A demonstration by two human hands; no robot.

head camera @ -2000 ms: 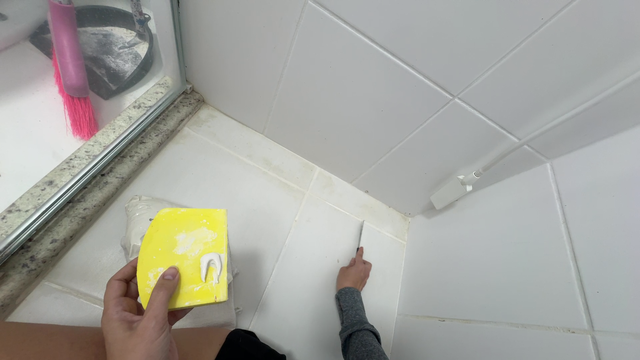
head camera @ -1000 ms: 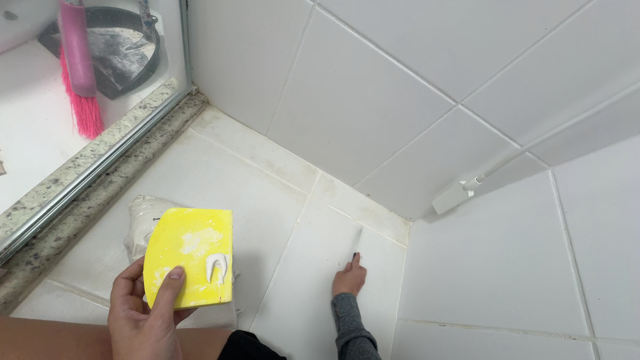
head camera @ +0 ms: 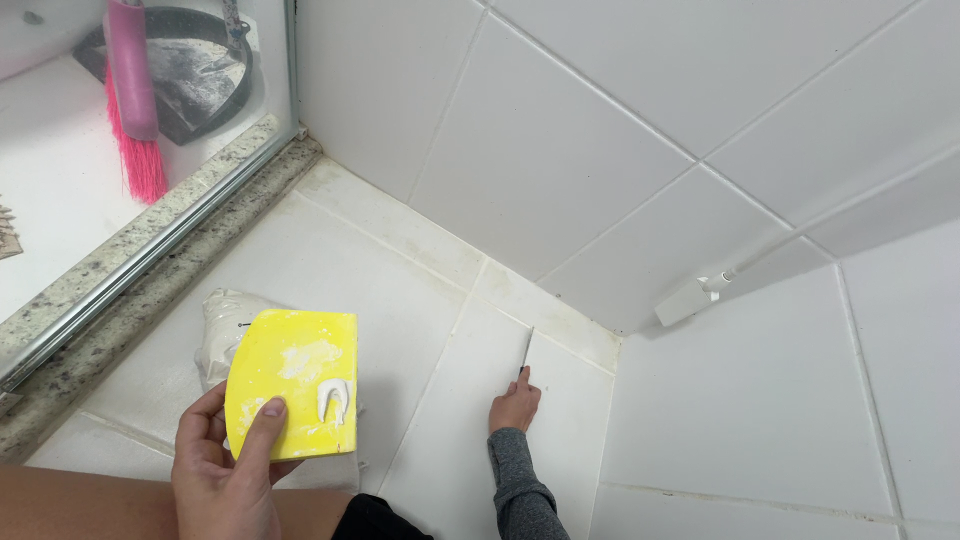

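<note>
My left hand [head camera: 232, 457] holds a yellow plastic scraper [head camera: 292, 375] upright at lower left, thumb on its face. White smears and a curved lump of white paste [head camera: 333, 400] lie on the scraper. At lower centre right, my right hand [head camera: 516, 401] grips a thin tool with a narrow metal blade [head camera: 528, 346], forefinger stretched along it. The blade's tip is at the grout line [head camera: 499, 309] between the floor tile and the narrow border tiles. Behind the scraper rests a plastic bag of pale powder [head camera: 225, 330], partly hidden.
A granite sill [head camera: 150, 289] with a metal-framed glass panel runs along the left. Beyond it are a pink-bristled brush [head camera: 135, 112] and a dark dustpan [head camera: 217, 90] with white dust. Tiled walls [head camera: 562, 150] meet at the right corner, where a white squeegee-like head on a pole [head camera: 686, 300] leans.
Both hands keep their holds. My right hand with the blade has shifted slightly along the floor near the grout line; the scraper stays at lower left.
</note>
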